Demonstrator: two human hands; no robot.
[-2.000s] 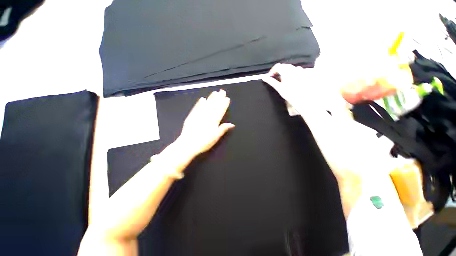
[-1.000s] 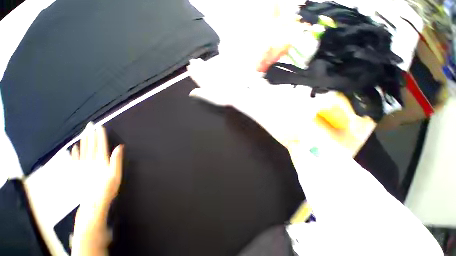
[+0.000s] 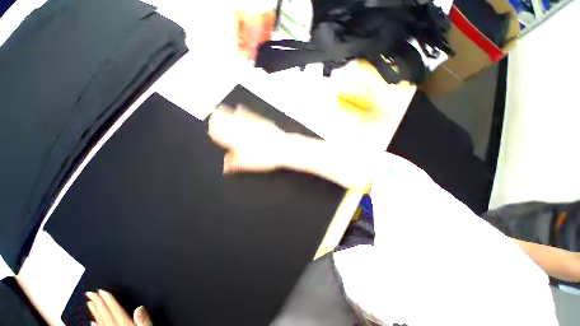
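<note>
A large black fabric panel (image 3: pixel 184 210) with square notches at its corners lies flat on the white-topped table (image 3: pixel 191 79). My right hand (image 3: pixel 245 140) is over the panel beside its upper right notch; it is blurred, its fingers look curled, and I cannot tell whether it holds anything. My left hand (image 3: pixel 117 312) is cut off by the bottom edge of the picture; its fingers rest spread on the panel near the lower left notch, with nothing in them.
A thick stack of black panels (image 3: pixel 63 83) lies beyond. A pink-red cup (image 3: pixel 254 28), tangled black straps (image 3: pixel 362 32) and a yellow-orange block (image 3: pixel 357 102) are on the table's right side. A cardboard box (image 3: pixel 470 51) stands past the table. Another person's forearm (image 3: pixel 550 260) shows at far right.
The view has swung right. My right hand has moved from the panel's far edge towards its right side. My left hand is lower, near the picture's bottom edge. The panel's right notch now shows.
</note>
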